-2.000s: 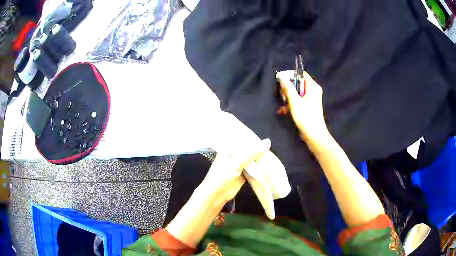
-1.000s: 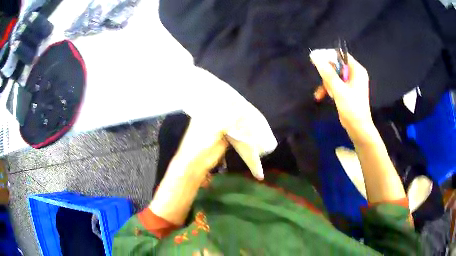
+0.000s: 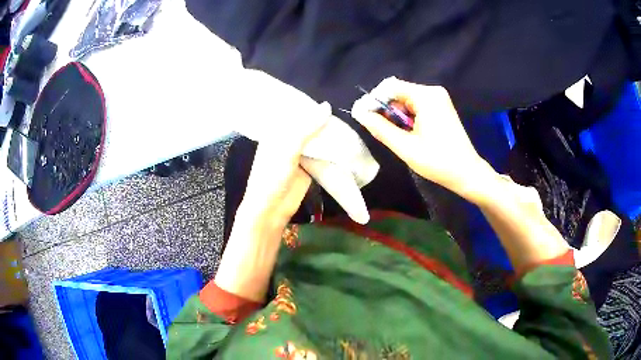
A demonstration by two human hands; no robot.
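The dark garment spreads over the table and down to the lap. Its white collar is folded in my left hand, with a pointed end hanging below. My right hand is just right of the collar, apart from my left hand. It holds small thread snips with a pink-purple grip in the palm. A thin glint like a needle shows at its fingertips. The thread cannot be made out.
A round black tray with a red rim and small discs lies at left, a dark flat rectangle on its edge. A clear plastic bag lies beyond. Blue crates stand at lower left and right. More garments with cream collars lie at right.
My right hand, with the snips, has come back from over the dark cloth to near the collar and my left hand. My left hand still holds the collar. The view has shifted.
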